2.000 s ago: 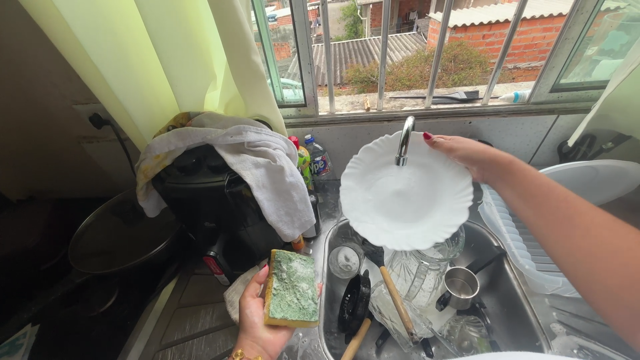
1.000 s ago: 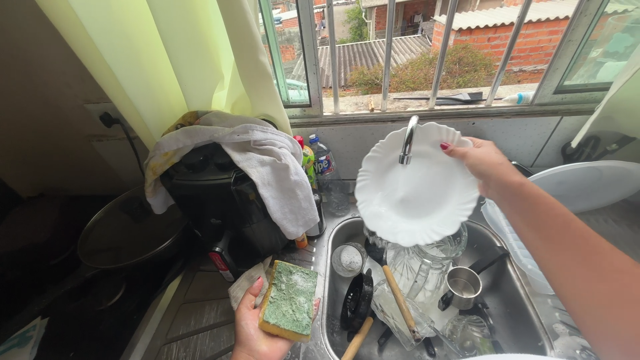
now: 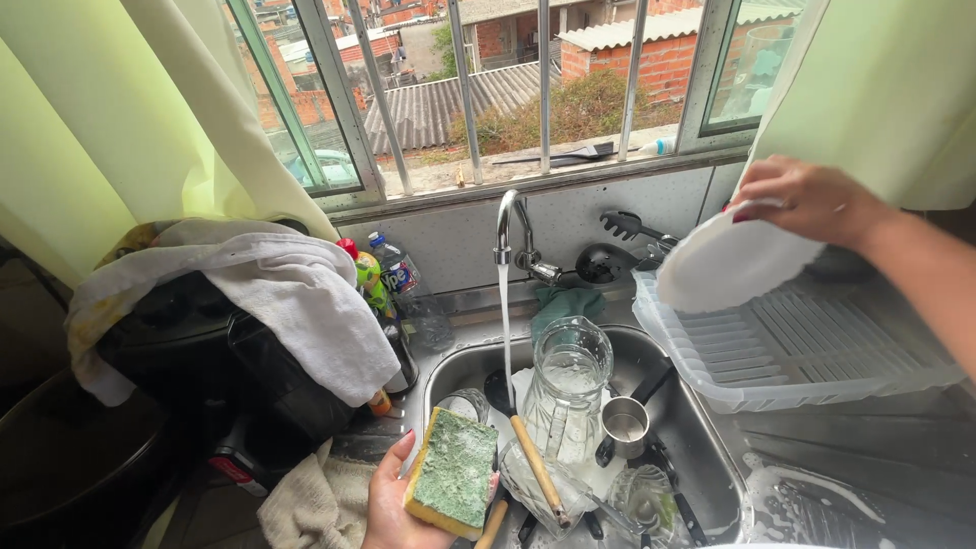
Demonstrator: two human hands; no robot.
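Note:
My left hand (image 3: 404, 496) holds a green and yellow scouring sponge (image 3: 455, 469), its foamy green side up, over the sink's left edge. My right hand (image 3: 812, 202) grips a white scalloped plate (image 3: 736, 259) by its rim, tilted above the left part of the clear plastic dish rack (image 3: 839, 381). Water runs from the chrome faucet (image 3: 505, 229) into the steel sink (image 3: 720, 450). In the sink are a glass pitcher (image 3: 568, 381), a small metal cup (image 3: 625, 427), a wooden-handled utensil (image 3: 540, 473) and other glassware.
A black appliance (image 3: 282, 381) under a white towel (image 3: 297, 305) stands left, beside plastic bottles (image 3: 396, 267). A beige cloth (image 3: 320, 503) lies near my left hand. Black utensils (image 3: 602, 263) and a green cloth (image 3: 566, 305) are behind the sink. Suds lie on the right counter.
My right hand has moved the white plate from in front of the faucet to the right, over the dish rack. The running water is now visible. My left hand still holds the sponge.

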